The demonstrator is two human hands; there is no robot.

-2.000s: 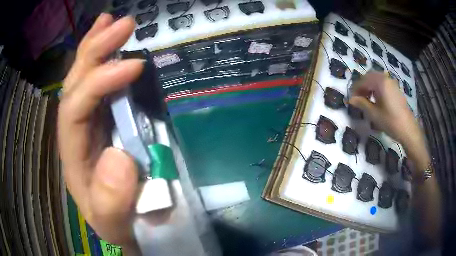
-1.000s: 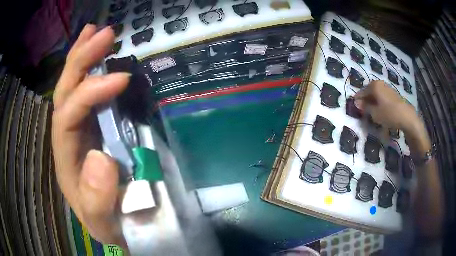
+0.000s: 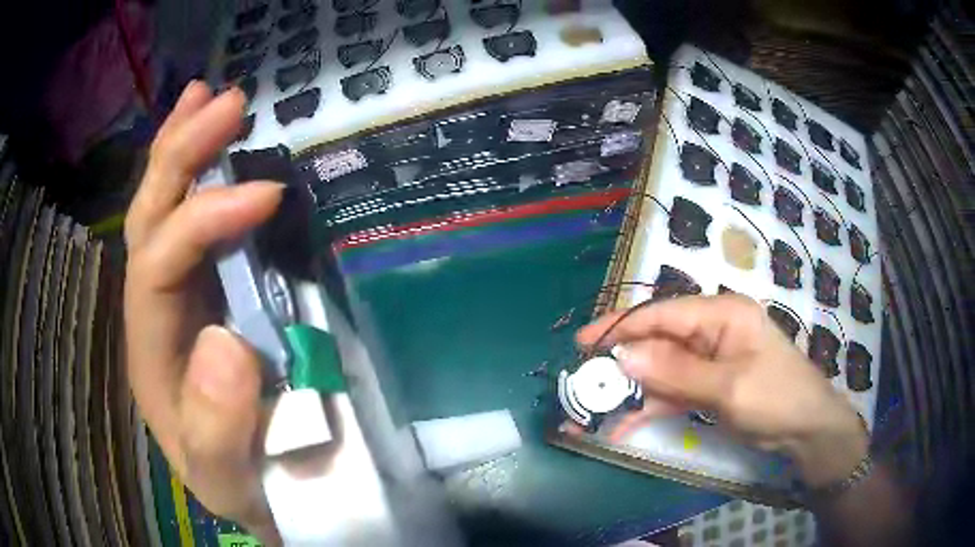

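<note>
My left hand (image 3: pixel 203 288) is wrapped around the grey lever (image 3: pixel 248 299) of the white test fixture (image 3: pixel 331 481), at the left. Green tape (image 3: pixel 313 358) sits just above the white contact block (image 3: pixel 298 421). My right hand (image 3: pixel 738 374) holds a speaker unit (image 3: pixel 599 387), its pale round face towards me, between thumb and fingers over the near left corner of the right foam tray (image 3: pixel 652 438). Its thin dark lead runs up by my fingers. One pocket (image 3: pixel 739 247) in that tray shows tan. The speaker is apart from the fixture.
Stacked trays (image 3: pixel 470 160) with speakers on top stand at the back. A small white block (image 3: pixel 466 438) lies on the green mat (image 3: pixel 460 321). Rows of cardboard-edged sheets stand at the left (image 3: pixel 53 353) and right (image 3: pixel 935 214). A yellow dot (image 3: pixel 691 439) marks the right tray.
My right hand has moved from the middle of the right tray down and left, lifting out a speaker and baring a tan pocket. My left hand stays on the lever.
</note>
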